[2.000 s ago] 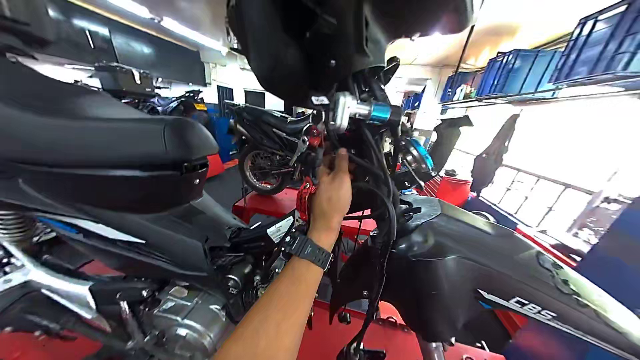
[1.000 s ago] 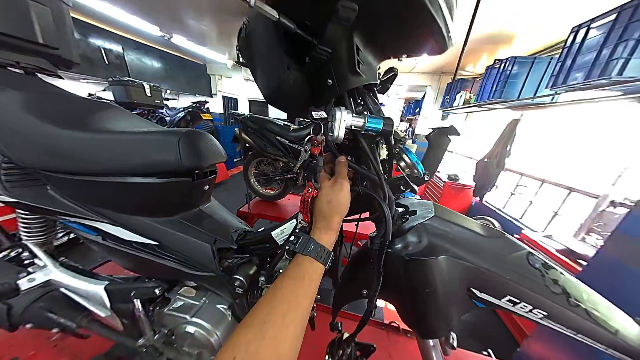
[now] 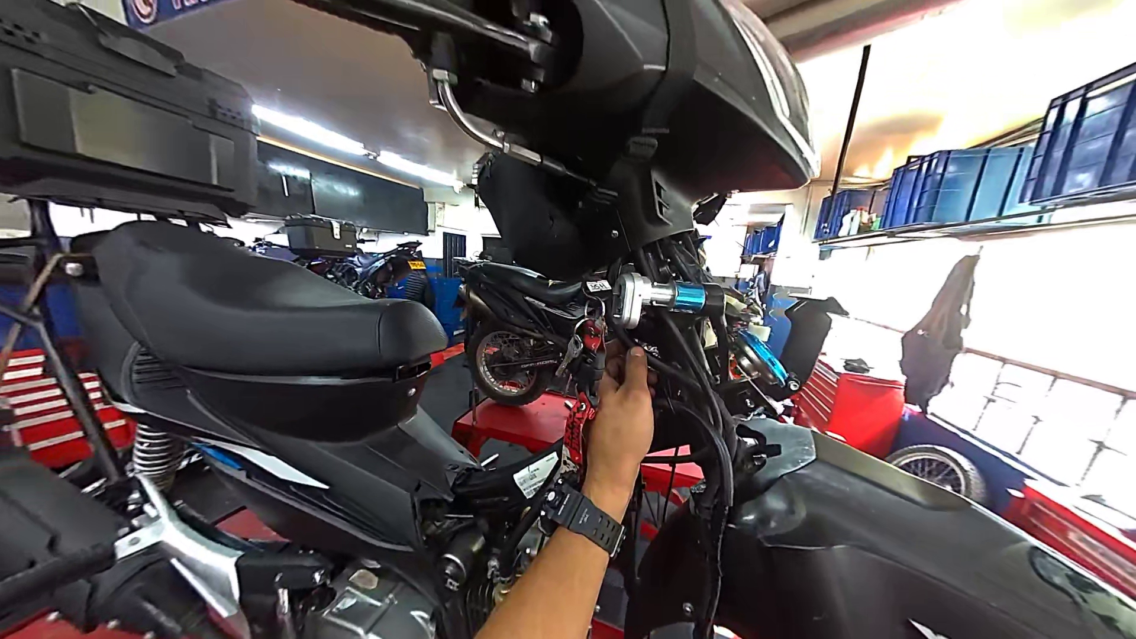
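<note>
My left hand, with a black watch on its wrist, reaches in among the black cables at the front of a motorcycle. Its thumb points up beside a cable, and its fingers are curled and partly hidden, so a firm hold cannot be made out. Just above is a silver ignition lock with a blue cylinder to its right. Keys on a red strap hang left of my hand. The dark front fairing juts overhead. My right hand is not in view.
The black seat is at left, the front fender at lower right. Behind stands another motorcycle by a red lift platform. Blue crates line a shelf at upper right; a red drum stands below.
My left hand stays among the cables below the ignition lock, its thumb still pointing up. The view has shifted, showing more of the fairing and a black top case at upper left.
</note>
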